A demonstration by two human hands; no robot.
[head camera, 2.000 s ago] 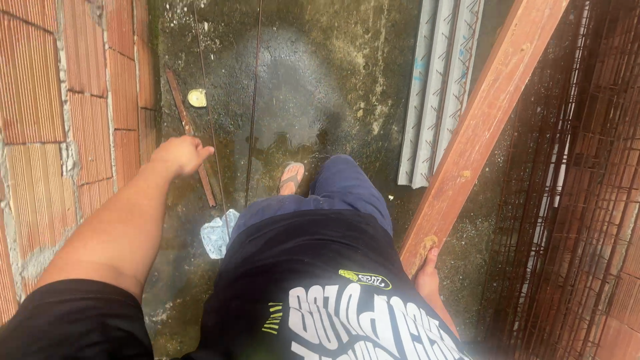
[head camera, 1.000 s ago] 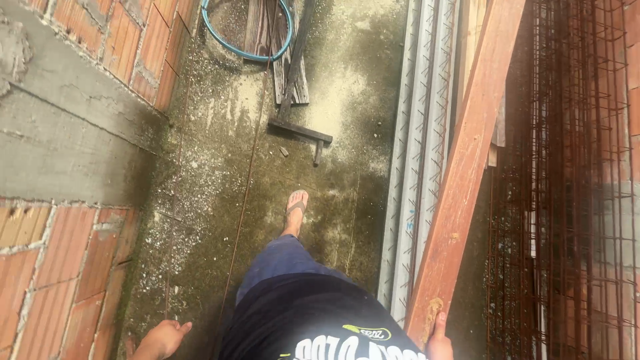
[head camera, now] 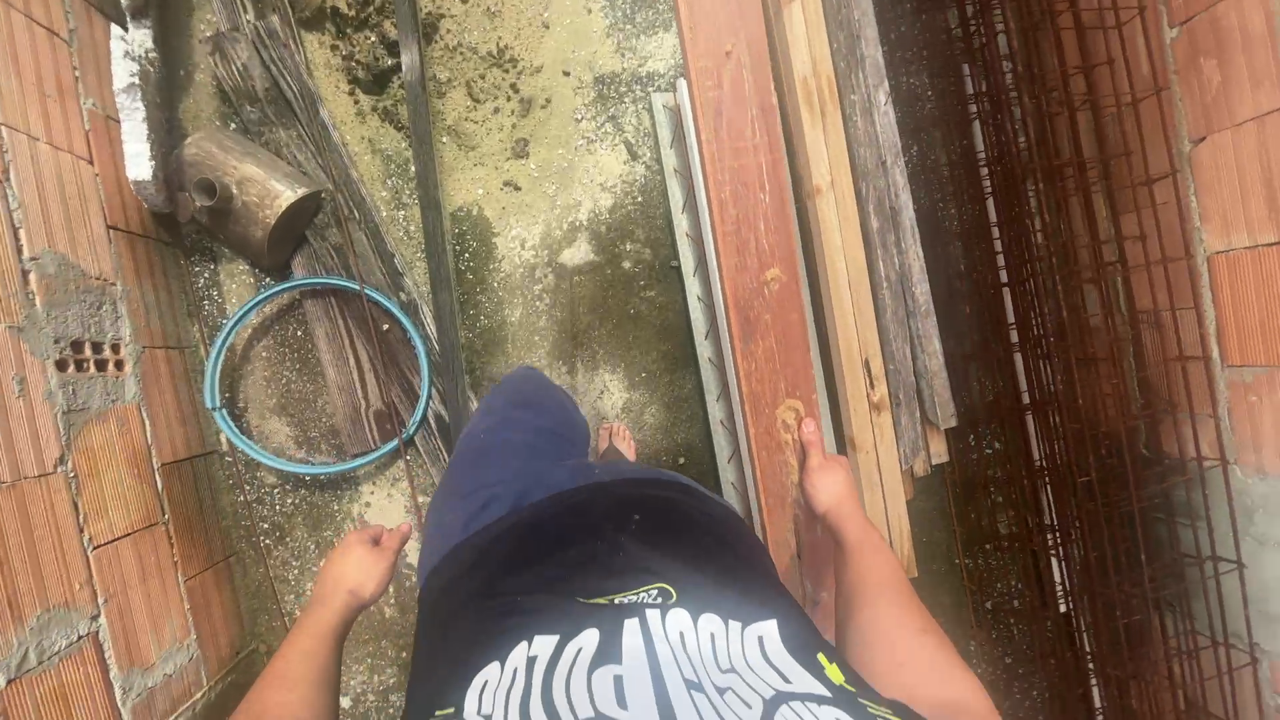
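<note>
A long reddish-brown wooden plank (head camera: 745, 200) runs from the top of the head view down along my right side. My right hand (head camera: 828, 475) grips its right edge, thumb on top near a pale knot; the other fingers are hidden under or behind it. My left hand (head camera: 365, 565) hangs at my left side, fingers curled and holding nothing visible. Just ahead of that hand, a coil of blue hose (head camera: 222, 400) lies on the floor, partly over weathered boards (head camera: 335, 330).
Brick walls stand at left (head camera: 130, 560) and right (head camera: 1240, 190). Rusty rebar cages (head camera: 1090, 300) line the right wall. Pale timber (head camera: 840, 220), grey boards (head camera: 885, 200) and a metal-trussed joist (head camera: 700, 300) lie beside the plank. A dirty cylinder with a pipe stub (head camera: 250, 195) sits at upper left.
I have walked forward along the passage with the plank still in my right hand. The blue hose, at the top edge one second ago, is now near my left hand.
</note>
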